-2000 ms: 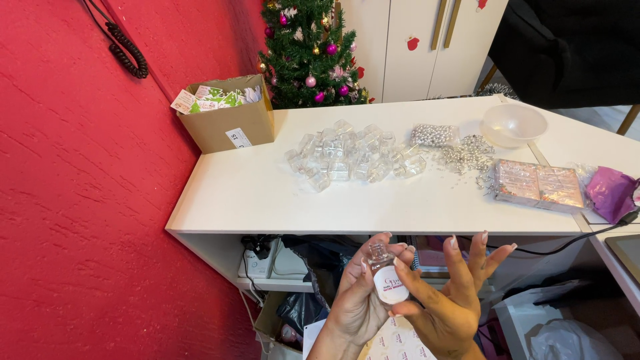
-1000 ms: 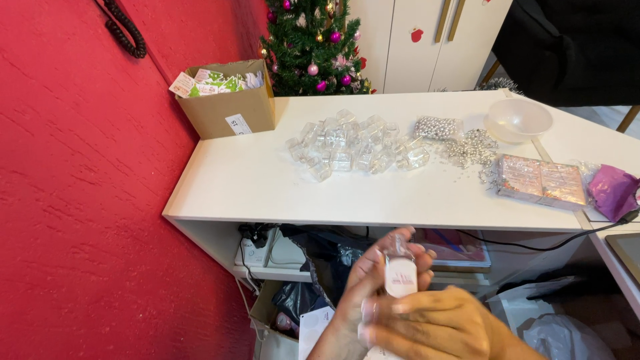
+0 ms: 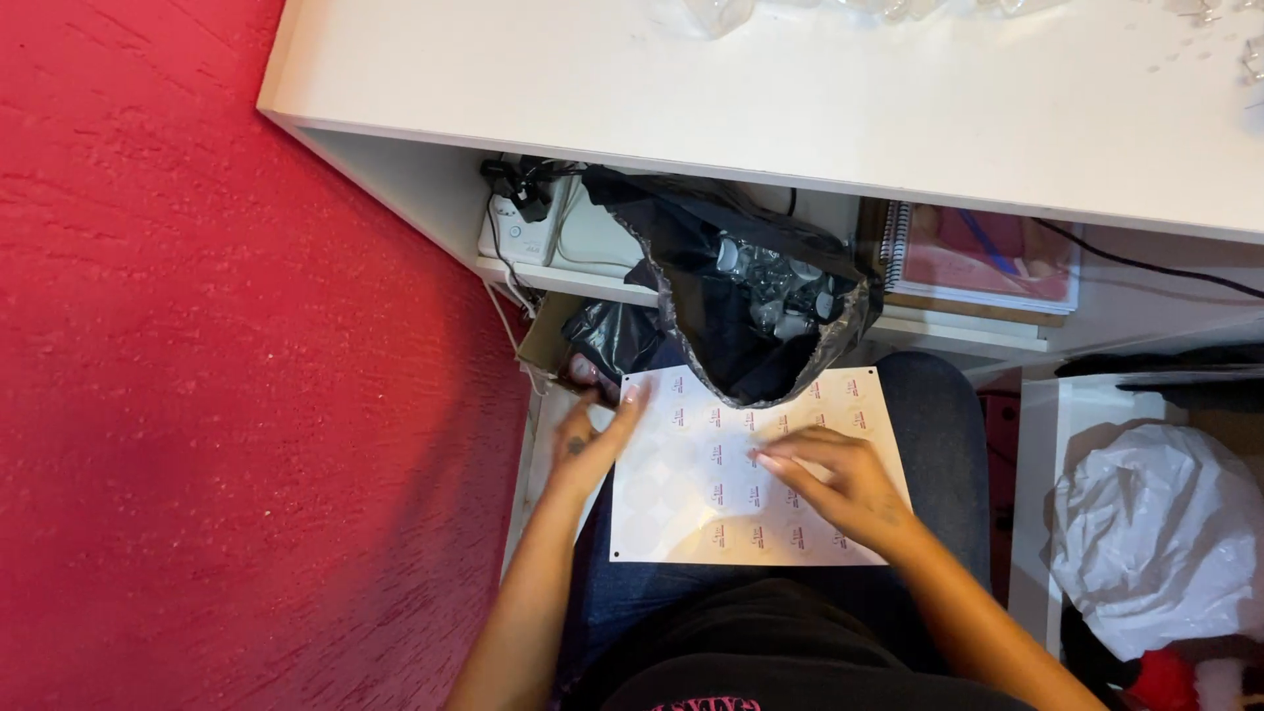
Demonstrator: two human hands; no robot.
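A white sheet of round printed stickers (image 3: 681,494) lies across my lap, with blank circles on its left part. My left hand (image 3: 592,439) is at the sheet's upper left edge, its fingers blurred; whether it grips the sheet is unclear. My right hand (image 3: 829,479) is over the middle of the sheet, thumb and forefinger brought together at a sticker; I cannot tell if one is between them. Just above the sheet, a black plastic bag (image 3: 681,296) gapes, with several small clear containers (image 3: 780,286) bearing round white labels inside.
The white desk (image 3: 741,99) spans the top, with clear plastic pieces (image 3: 719,15) along its far side. On the shelf below are a white device (image 3: 518,232) and a spiral notebook (image 3: 987,257). A white plastic bag (image 3: 1155,533) sits at right; a red wall (image 3: 247,395) borders the left.
The view has tilted down to my lap. The small clear container with a round label, seen earlier in my hands, is no longer there. My hands have moved apart, over the sticker sheet.
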